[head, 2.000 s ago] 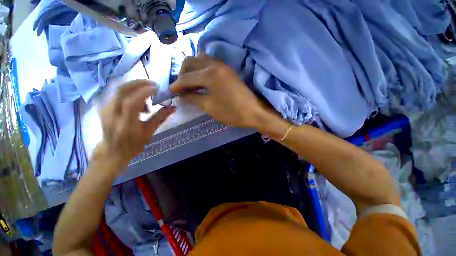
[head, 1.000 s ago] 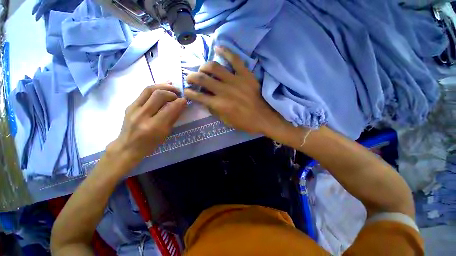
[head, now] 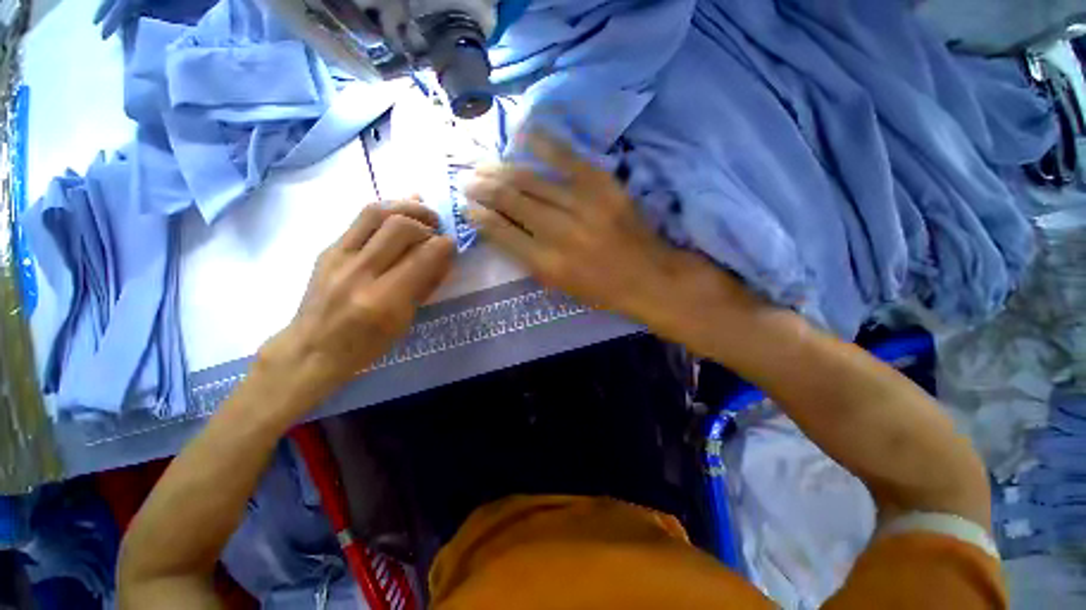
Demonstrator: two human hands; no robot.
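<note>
A short blue cuff strip (head: 462, 218) lies below the machine lamp, between my hands, partly washed out by glare. My left hand (head: 379, 268) has its fingertips pinched together at the strip's left side. My right hand (head: 560, 221) is blurred and lies spread, palm down, at the strip's right side, against the sleeve panel; whether it grips cloth is unclear. The wide blue sleeve panel (head: 774, 131) is heaped right of the lamp, its puckered edge by my right wrist. The needle is not clearly visible in the glare.
The sewing machine head (head: 345, 30) and dark lamp (head: 468, 89) overhang the work. Cut cuffs (head: 107, 286) lie at the table's left, crumpled banded pieces (head: 238, 101) behind them. A ruler edge (head: 476, 334) runs along the front. Red (head: 334, 500) and blue (head: 715, 477) frames stand below.
My left hand has come in from the left and closed its fingers beside the strip. My right hand has flattened from a pinch onto the cloth. The view has shifted slightly.
</note>
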